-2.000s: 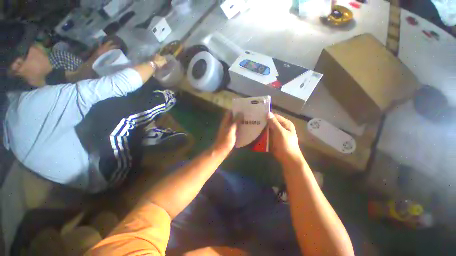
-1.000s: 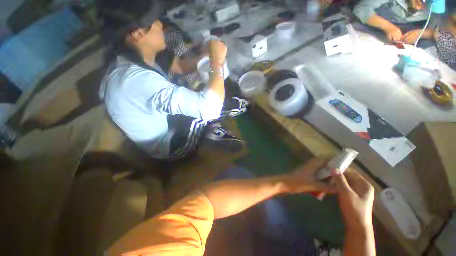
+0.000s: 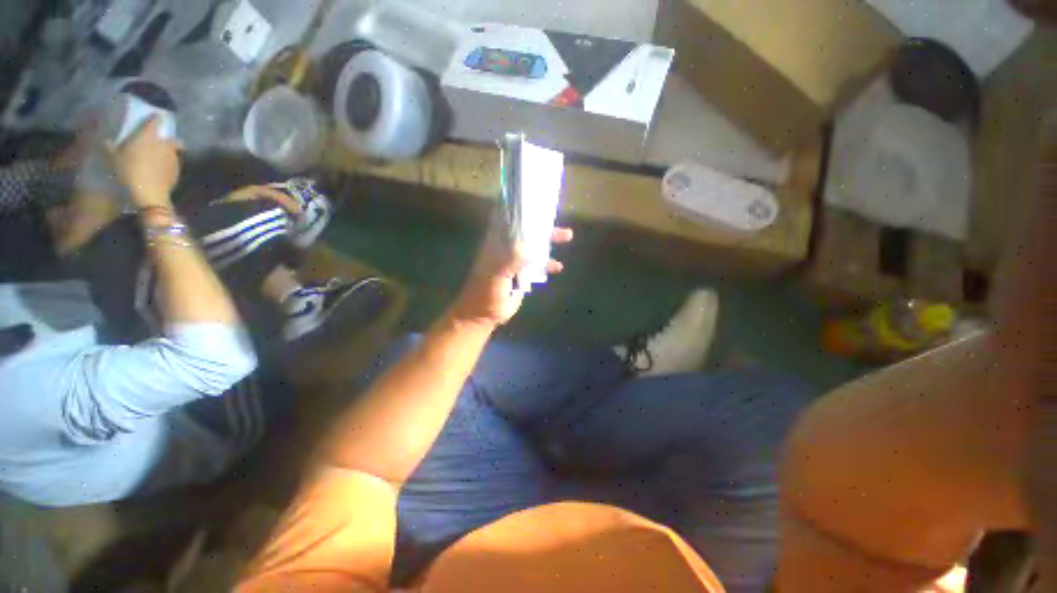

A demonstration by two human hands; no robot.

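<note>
My left hand is raised above my lap. It holds a folded white paper leaflet upright near its lower end. The leaflet is seen nearly edge-on, with layers showing and bright glare on its face. Fingertips show on its right side. My right hand is not in view; only my orange sleeve and a blurred part of that arm show at the right edge.
A white product box, a white ring-shaped roll, a clear round tub and a pale flat piece lie along the table edge. A brown carton stands behind. A seated person is at my left.
My right hand has left the leaflet and gone out of the picture. My left hand alone now holds the leaflet upright. The view has shifted right and down again, showing my lap.
</note>
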